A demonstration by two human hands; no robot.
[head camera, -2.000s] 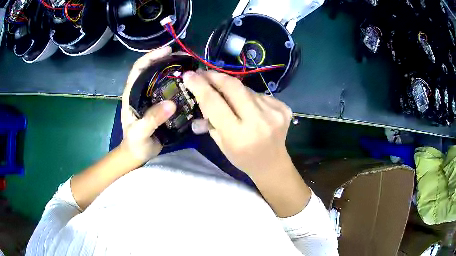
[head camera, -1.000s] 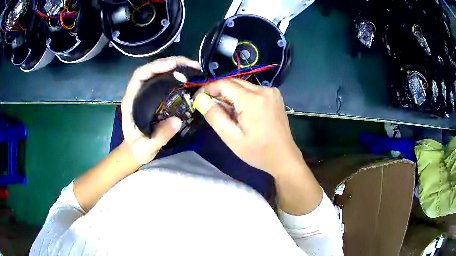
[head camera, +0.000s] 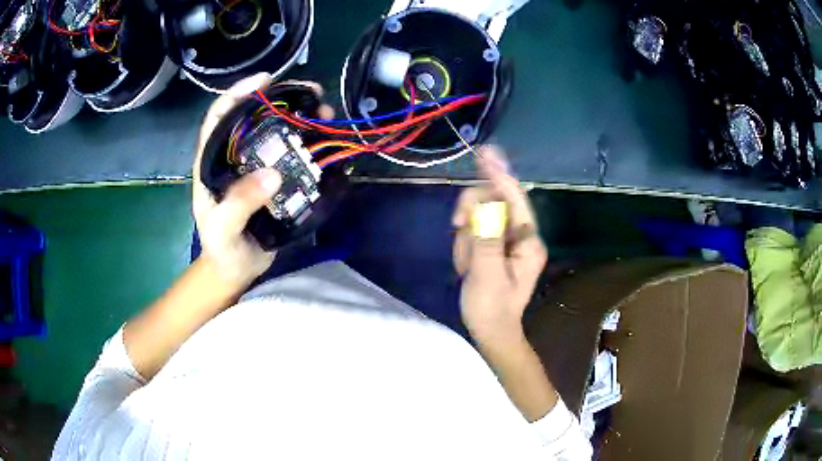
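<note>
My left hand [head camera: 232,212] holds a black front shell [head camera: 214,153] with its open side up, the thumb on the circuit board [head camera: 281,171]. Red, blue and yellow leads [head camera: 388,137] run from the board and shell to an open camera housing [head camera: 379,99] on the bench. Inside the housing are a whitish cylinder [head camera: 391,67] and a yellow wire loop. My right hand [head camera: 496,248] is raised right of the shell, slightly blurred, with a yellow patch on one fingertip. A thin pale wire runs from the housing to its fingertips; whether they pinch it I cannot tell.
More open housings [head camera: 239,45] lie in a row at the back left of the dark green bench [head camera: 568,117]. Black shells [head camera: 739,81] are piled at the right. A brown carton [head camera: 671,360] stands lower right, beside a yellow-green padded thing [head camera: 782,297]. A blue stool [head camera: 22,279] is at far left.
My right hand has moved from the board to the right, away from the shell. The board now shows with leads plugged along its right side. The shell has shifted slightly left.
</note>
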